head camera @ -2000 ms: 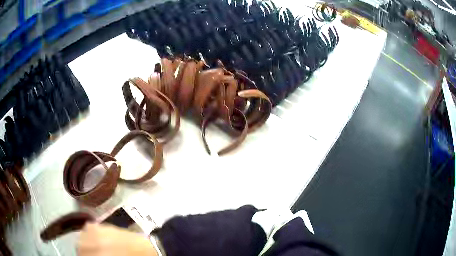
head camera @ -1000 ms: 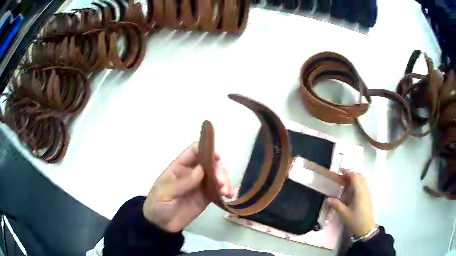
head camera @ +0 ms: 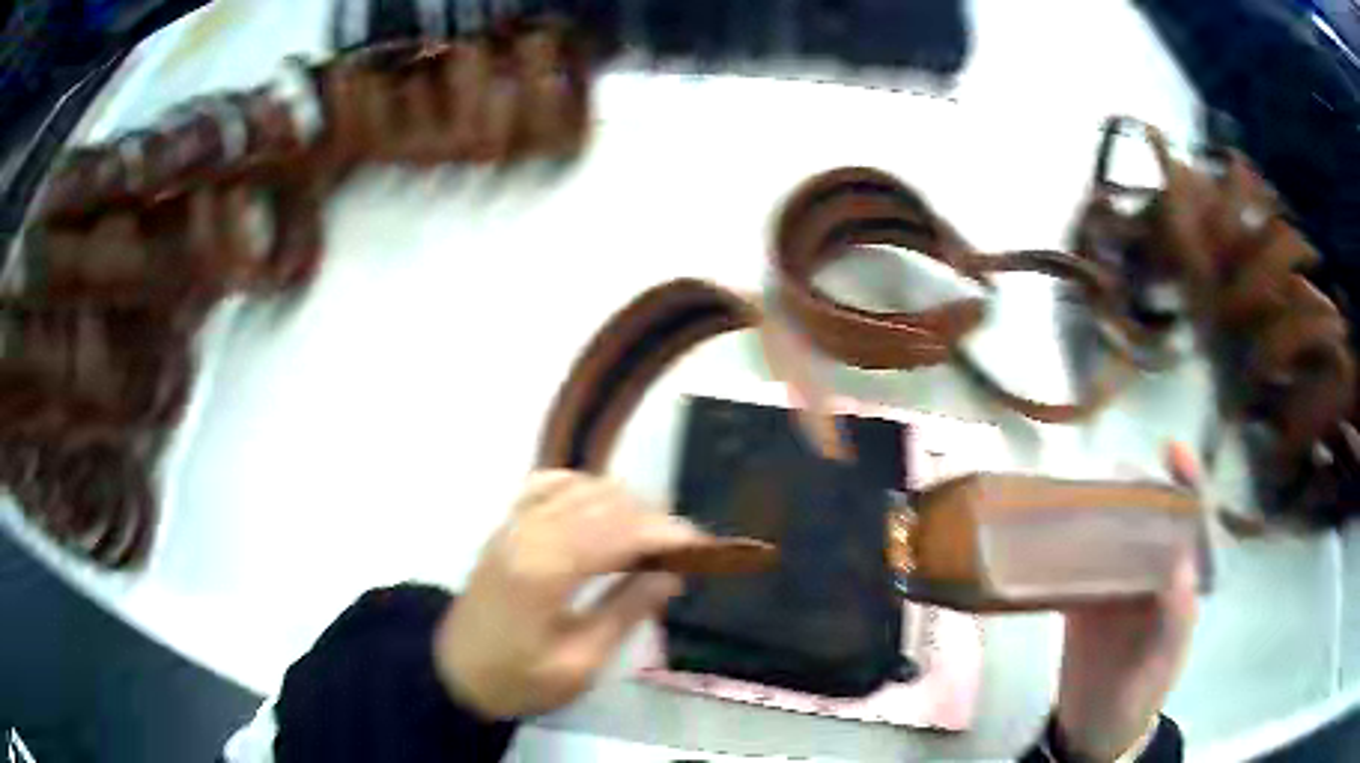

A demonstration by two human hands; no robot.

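My left hand (head camera: 559, 589) grips a curved brown leather strap (head camera: 612, 365) near one end. The strap arches up and away from the hand, its dark inner band showing, and its gripped end points right over the black pad (head camera: 783, 552). My right hand (head camera: 1126, 656) holds the clear box applicator (head camera: 1081, 540), brown-stained inside, at its far right end. The applicator's roller end points left, above the pad's right edge, apart from the strap end. The pad lies on a pale printed sheet (head camera: 940, 693). The picture is blurred.
Coiled brown straps (head camera: 880, 336) lie beyond the pad on the white table (head camera: 418, 343). A loose heap of brown straps (head camera: 1268, 298) is at the right. Rows of brown straps (head camera: 448, 105) stand at the left and far left. Dark rows (head camera: 806, 33) are at the far side.
The view has swung from the right side of the table to the pad. Since one second ago, my right hand has raised the applicator off the pad, and the strap has turned in my left hand.
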